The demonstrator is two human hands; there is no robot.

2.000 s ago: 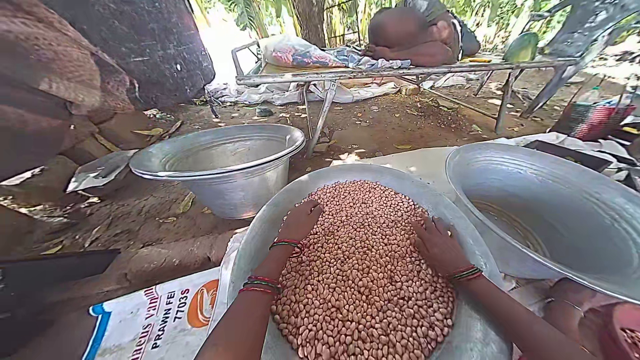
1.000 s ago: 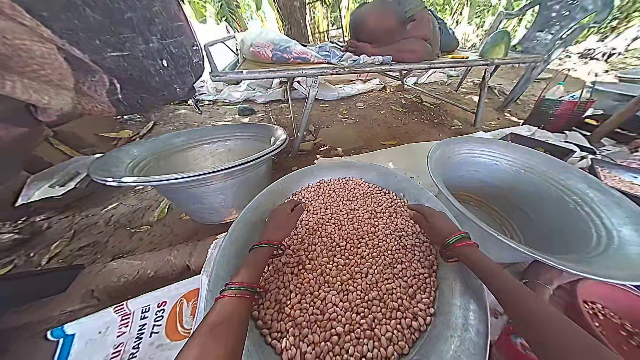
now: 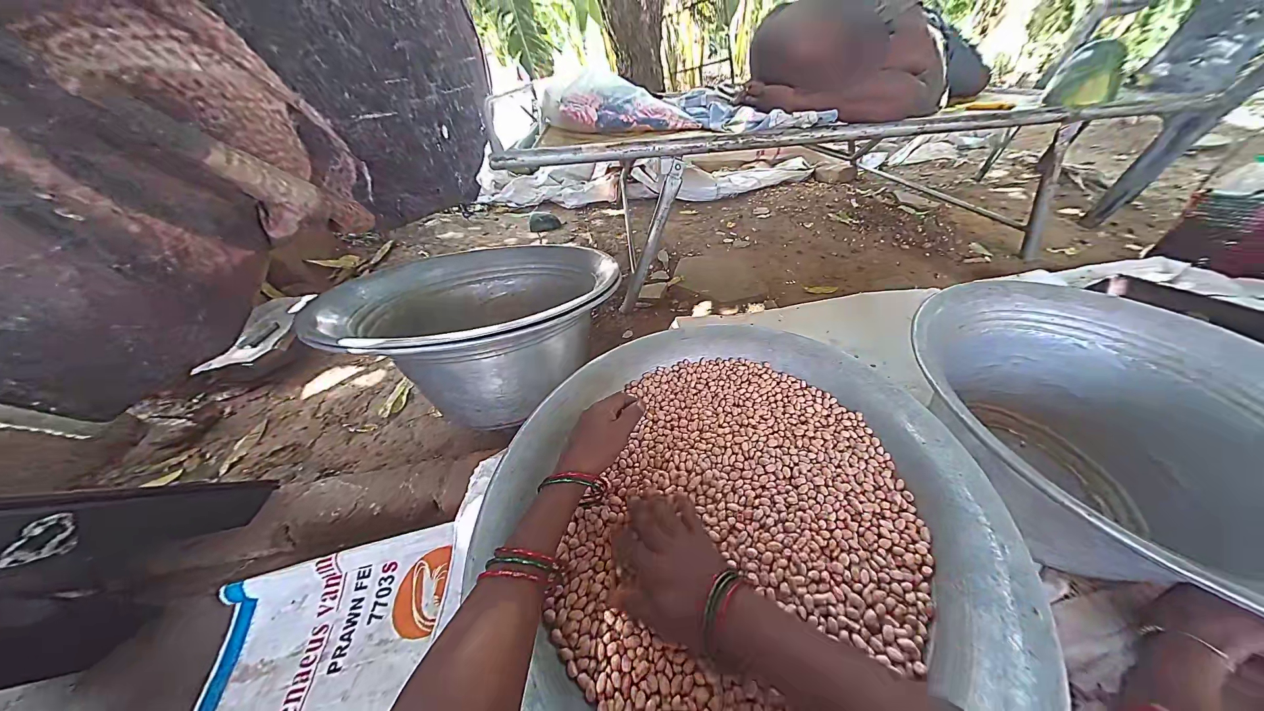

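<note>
A wide metal basin (image 3: 997, 553) in front of me holds a broad heap of reddish-brown shelled peanuts (image 3: 790, 474). My left hand (image 3: 602, 434) rests at the heap's upper left edge, near the basin's inner wall, its fingers bent over the nuts. Lower and nearer the middle, my right hand (image 3: 664, 568) lies palm down on the peanuts with its fingers spread and slightly blurred. Bangles circle both wrists. Whether any nuts are under either palm is hidden.
Stacked metal basins (image 3: 494, 346) stand on the soil at left, and another large basin (image 3: 1136, 425) at right. A printed woven sack (image 3: 346, 622) lies at lower left. Behind, a person (image 3: 859, 64) lies on a metal-framed cot (image 3: 790, 138). Part of someone's foot (image 3: 1185, 642) shows at lower right.
My right hand has moved left across the peanuts, from the heap's right side to beside my left forearm. My left hand stays near the upper left edge.
</note>
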